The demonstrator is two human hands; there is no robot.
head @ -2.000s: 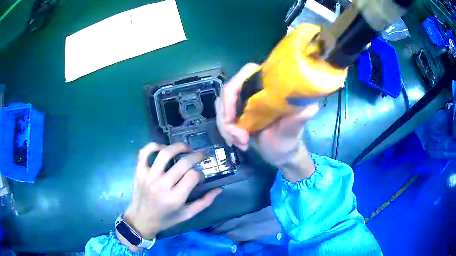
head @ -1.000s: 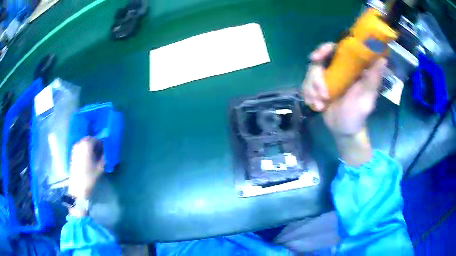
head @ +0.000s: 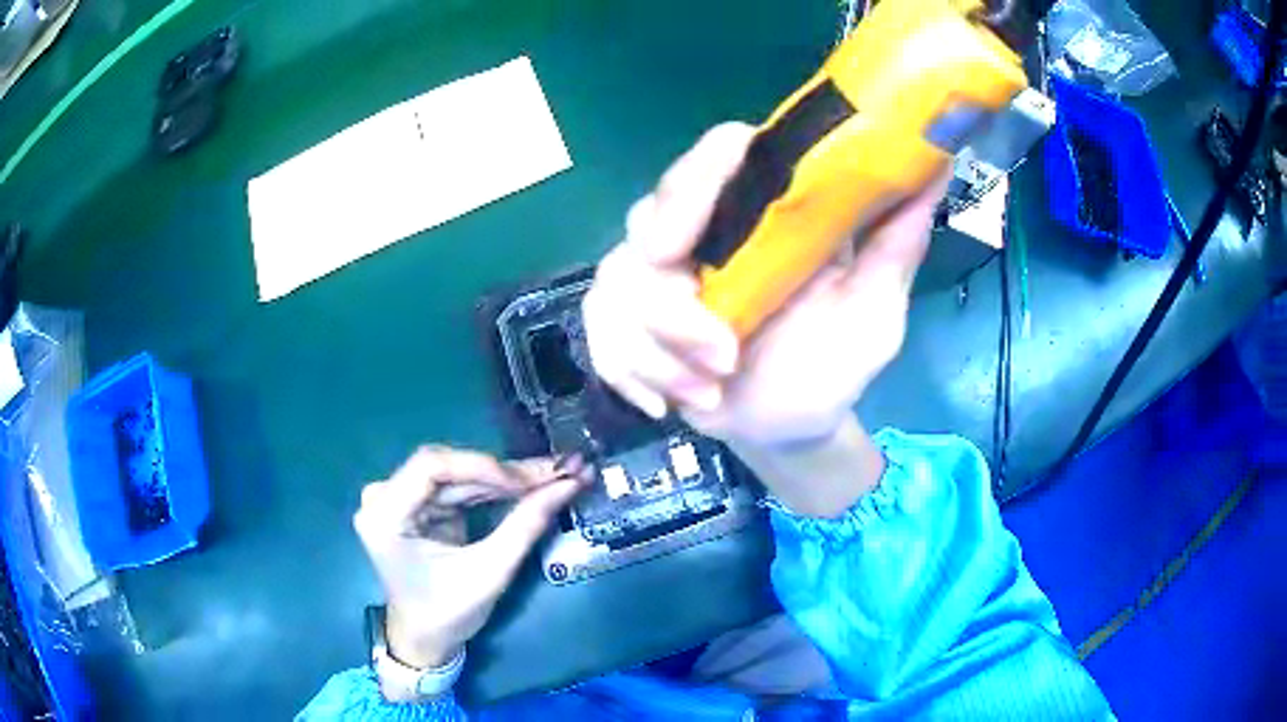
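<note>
The open black device housing [head: 649, 497] lies in a flat holding fixture [head: 576, 567] on the green bench. Its lower half shows white patches; its upper half is partly hidden behind my right hand. My right hand [head: 762, 310] grips the yellow-orange electric screwdriver [head: 847, 141], held tilted over the housing; its tip is hidden. My left hand [head: 473, 529] has thumb and forefinger pinched on a small dark part [head: 570, 464] at the left edge of the housing's lower half.
A cream paper sheet [head: 409, 176] lies behind the housing. A small blue bin [head: 137, 459] and clear plastic bag [head: 54, 480] are at left. A waiting black unit [head: 195, 88] is at far left. The screw feeder [head: 1005, 134], a blue bin [head: 1108, 169] and cables are at right.
My left hand has moved from the small blue bin back to the housing with a small dark part. The view has shifted, and the screwdriver is now over the housing.
</note>
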